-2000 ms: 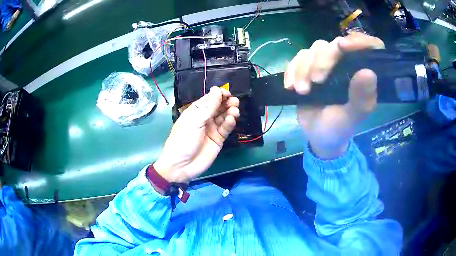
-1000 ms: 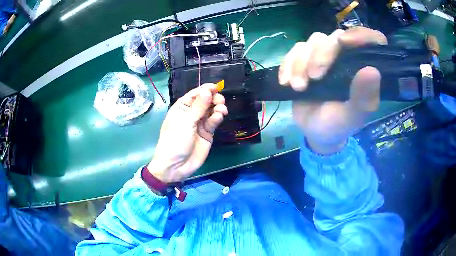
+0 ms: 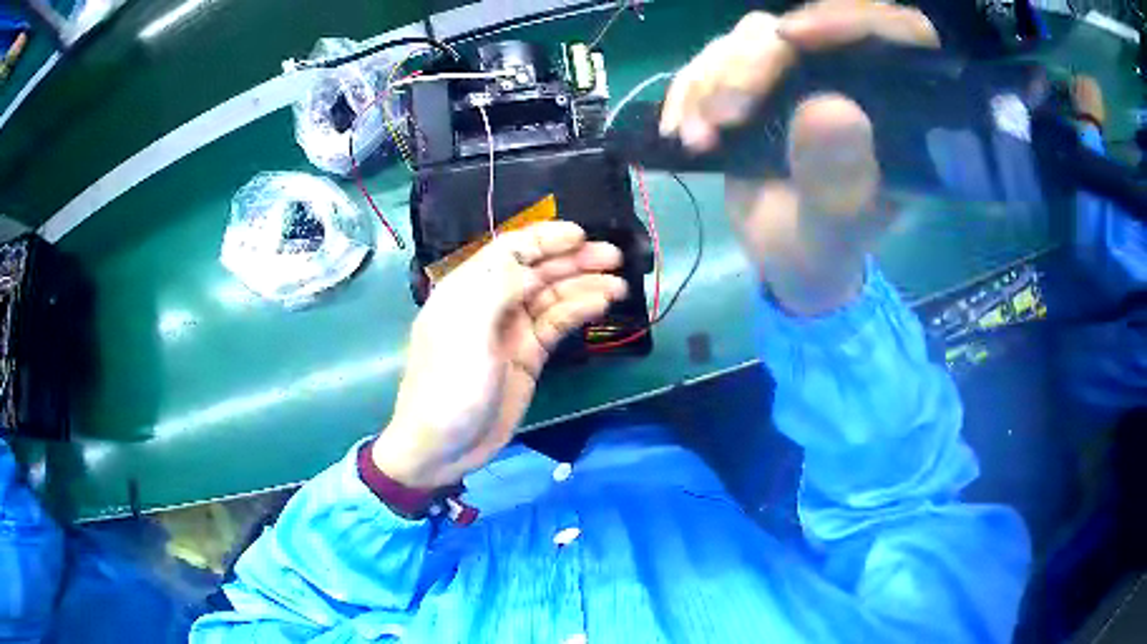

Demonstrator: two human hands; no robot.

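The black unit housing (image 3: 591,189) lies in front of me with a small circuit board (image 3: 586,73) upright at its upper right. An amber tape strip (image 3: 528,216) runs diagonally across the housing, and a thin white wire (image 3: 491,164) hangs above it. My left hand (image 3: 484,333) is palm up over the housing's lower left, fingers bent and just below the tape. I cannot tell whether it holds something tiny. My right hand (image 3: 805,164) is blurred and grips the black electric screwdriver (image 3: 931,132), which points left towards the housing's upper right; its tip is unclear.
Two clear crinkled plastic bundles (image 3: 296,239) lie left of the housing. Red and black wires (image 3: 699,239) loop at its right. Another black unit (image 3: 38,333) stands at the far left. A board supply (image 3: 994,317) is at right. A person's blue sleeve (image 3: 1126,239) shows at far right.
My right hand and the screwdriver have moved up. My left fingers have loosened from their pinch and sit lower on the housing, showing more tape. The whole view has shifted slightly.
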